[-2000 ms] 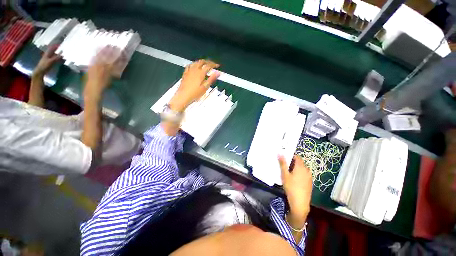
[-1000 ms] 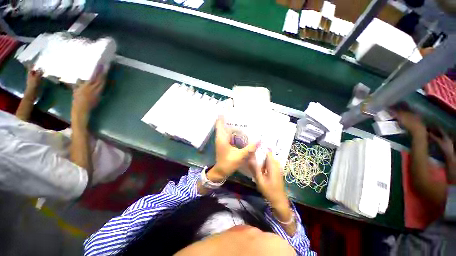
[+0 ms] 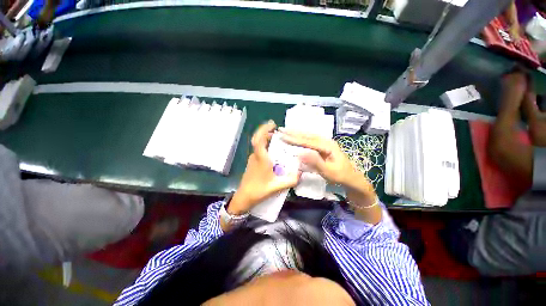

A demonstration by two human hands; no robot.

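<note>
A white folding carton (image 3: pixel 270 205) with a purple oval picture is held between my two hands, over the bench edge. My left hand (image 3: pixel 262 170) grips it from the left. My right hand (image 3: pixel 329 156) lies over its upper end, fingers on the carton; what the fingertips do there is partly hidden. Flat carton blanks (image 3: pixel 311 184) lie in a pile just behind and to the right, partly covered by my right hand. Erected boxes (image 3: pixel 197 132) stand side by side in a row at the left, tabs sticking up.
Rubber bands (image 3: pixel 365 152) lie tangled right of the blanks. Folded leaflets (image 3: pixel 352 118) sit behind them. A spare carton stack (image 3: pixel 419 158) stands at right, near the grey metal post (image 3: pixel 446 51). Another person's arms are over a red mat (image 3: pixel 488 167). A loose box (image 3: pixel 460 96) lies beyond.
The carton between my hands has come nearer me, with its lower end over the bench edge. My right hand has moved to its upper end. The view has turned; the left neighbour's hands are out of view.
</note>
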